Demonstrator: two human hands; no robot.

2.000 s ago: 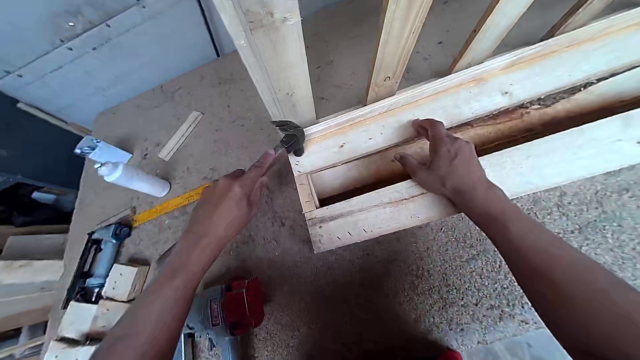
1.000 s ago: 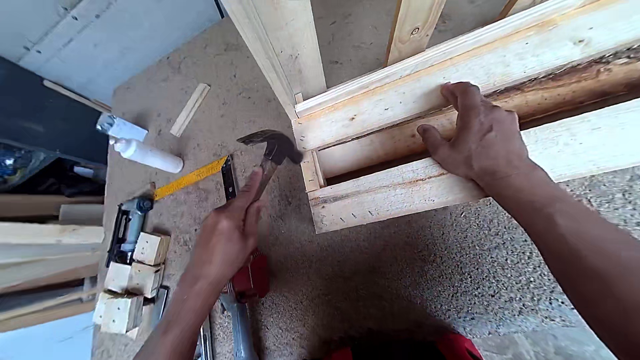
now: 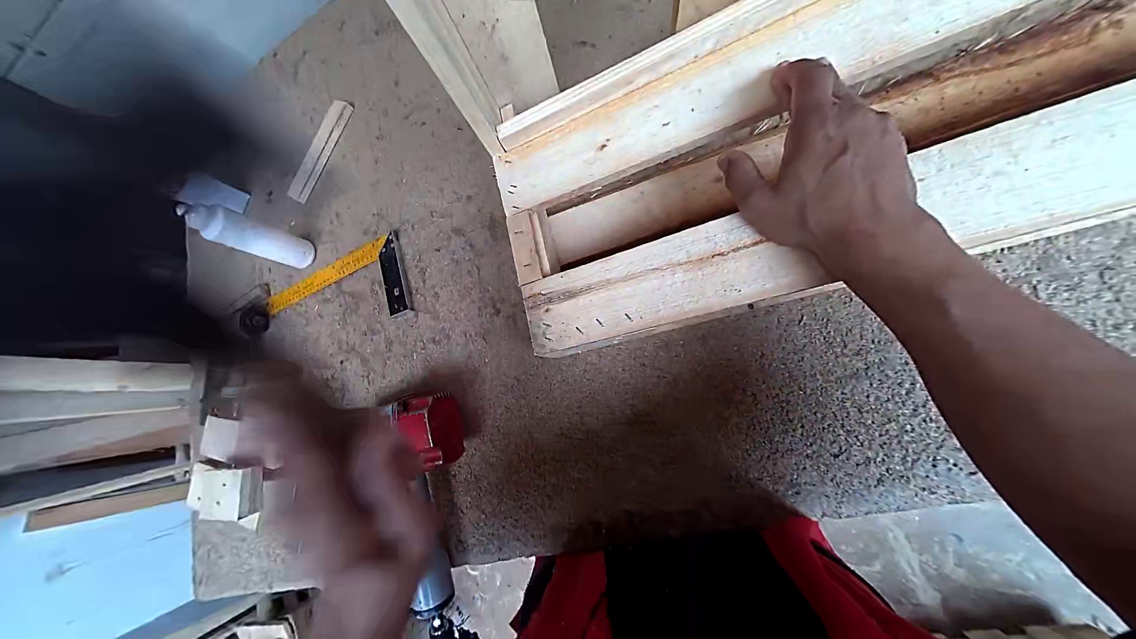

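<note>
My left hand [image 3: 346, 497] is a blur at the lower left, closed round the handle of a hammer. The large dark smear at the upper left appears to be the hammer's head [image 3: 124, 186]; its outline is lost. My right hand [image 3: 834, 169] lies across a slatted wooden frame [image 3: 639, 302], fingers apart, fingertips on the upper board [image 3: 648, 115] and thumb over the slot between two boards. Staples or nails show near the ends of both boards. A yellow-bladed try square [image 3: 333, 273] with a black stock lies left of the frame's corner.
A white bottle [image 3: 257, 238] and a thin wood strip [image 3: 320, 151] lie on the worktable [image 3: 426, 169]. A red and grey power tool [image 3: 432, 430] is by my left hand. Wood blocks [image 3: 222, 490] sit at the table's left, near stacked boards [image 3: 89, 404].
My left hand has moved away from the frame's corner, down and left, with the hammer, whose head was at the corner two seconds ago. My right hand stays on the frame.
</note>
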